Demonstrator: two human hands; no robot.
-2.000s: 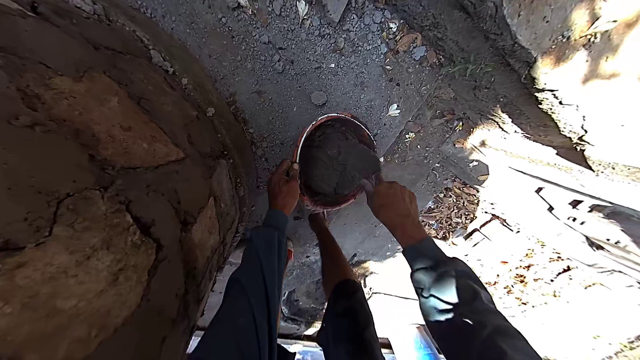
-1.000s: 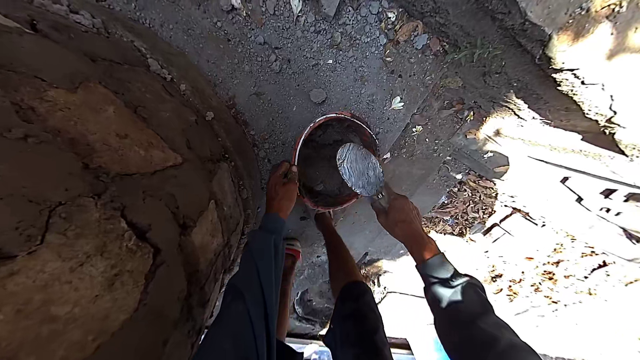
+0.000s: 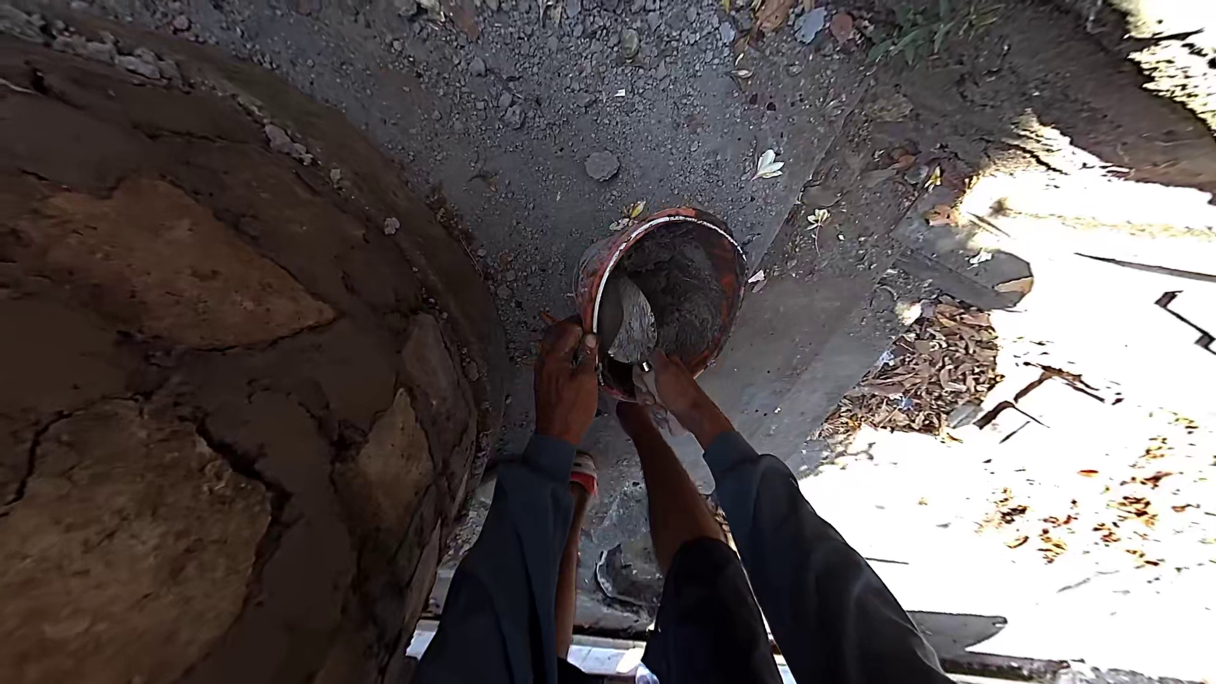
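Below me is a reddish bucket [image 3: 734,302] with a pale rim, tilted, with wet grey mortar [image 3: 686,285] inside. My left hand [image 3: 567,380] grips the bucket's rim at its near left side, thumb on top. With my right hand [image 3: 676,385] I hold a trowel [image 3: 635,318] by its handle at the near side of the bucket. The trowel's mortar-smeared blade is inside the bucket, against the left part of the wall. My fingers hide most of the handle.
A curved stone and mortar wall [image 3: 285,399] fills the left side. Gravelly ground [image 3: 532,123] lies beyond the bucket. Dry leaves [image 3: 936,370] are heaped at the right, beside brightly sunlit ground. My legs and feet are just below the bucket.
My right hand and the trowel have moved left, from the bucket's right side to its near left part. The bucket, upright-looking before, is now tilted. My left hand stays on its rim.
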